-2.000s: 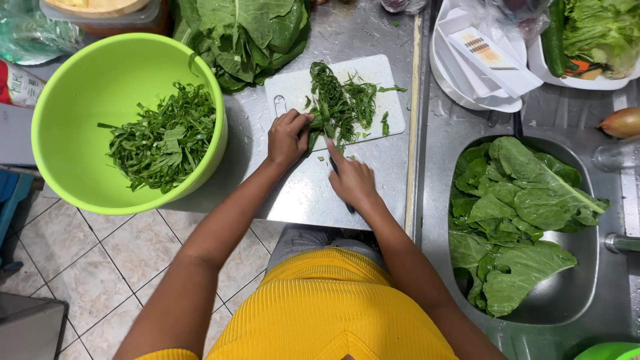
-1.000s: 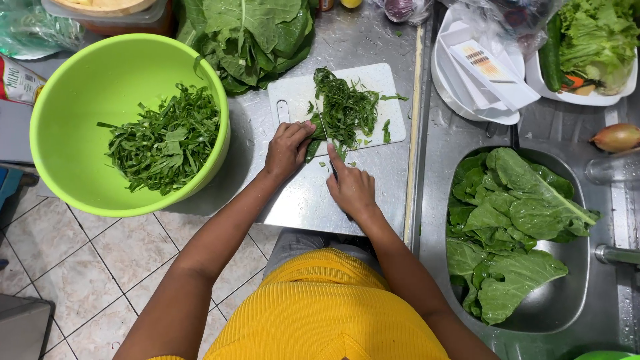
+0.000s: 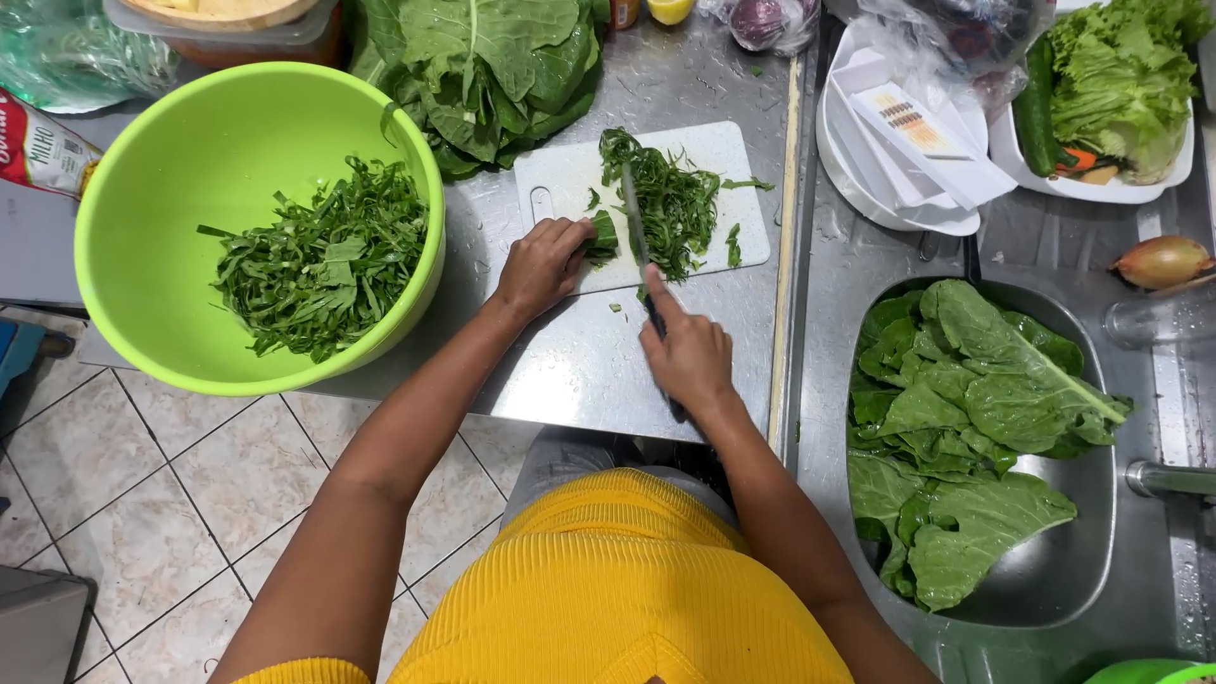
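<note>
My left hand (image 3: 545, 266) presses the uncut end of a roll of leafy greens (image 3: 602, 236) onto a white cutting board (image 3: 570, 171), near its lower left part. In my right hand (image 3: 689, 351) is a dark-handled kitchen knife (image 3: 634, 214), its blade lying between the roll and a pile of shredded greens (image 3: 676, 204). The forefinger rests along the top of the knife. Left of the board, a large lime-green bowl (image 3: 133, 237) holds more shredded greens (image 3: 323, 261). A stack of whole leaves (image 3: 484, 66) lies behind the board.
A steel sink basin (image 3: 1054, 570) on the right holds wet whole leaves (image 3: 997, 380); a faucet (image 3: 1168, 478) and an onion (image 3: 1164, 261) are beside it. Behind stand a white container (image 3: 845, 180) with plastic pieces and a white tray (image 3: 1121, 190) with lettuce and a cucumber.
The knife blade has moved away from my left fingers, to the right, against the shredded pile. My left hand remains at the roll on the board.
</note>
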